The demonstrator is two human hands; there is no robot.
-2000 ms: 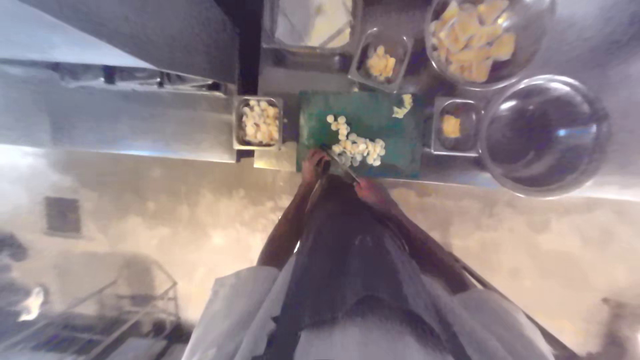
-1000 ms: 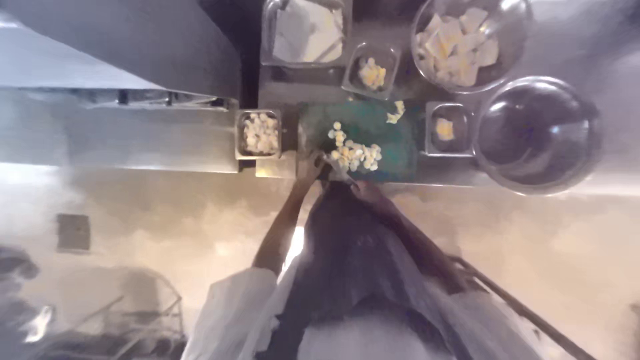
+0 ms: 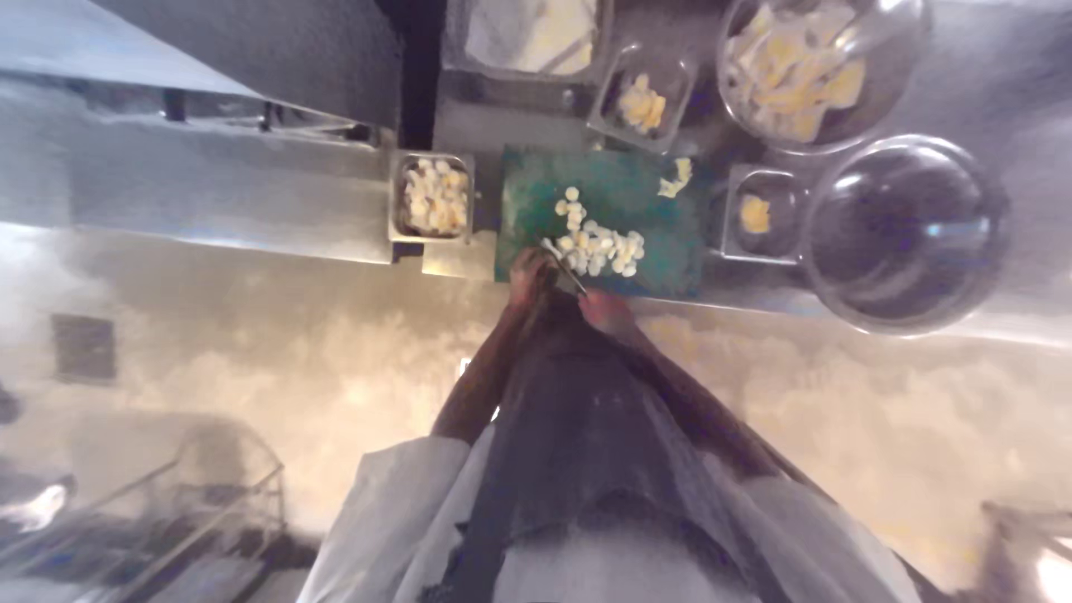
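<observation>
On a green cutting board [image 3: 620, 172] lies a cluster of small pale round slices [image 3: 599, 247], with a few yellowish scraps [image 3: 675, 177] near its far right corner. My right hand [image 3: 607, 311], at the board's near edge, is closed on the handle of a knife [image 3: 571, 272], whose blade points up and left toward my other hand. My left hand [image 3: 529, 275] rests at the board's near left part, fingers curled close beside the blade; a small pale piece shows at the fingertips, but whether they grip it is unclear.
A metal pan [image 3: 435, 197] of pale pieces stands left of the board. Behind are a clear container [image 3: 643, 105] with yellow pieces and a larger tub [image 3: 528, 38]. To the right stand a small container [image 3: 760, 219], a bowl of pale yellow pieces [image 3: 796, 75] and a large clear bowl [image 3: 906, 234].
</observation>
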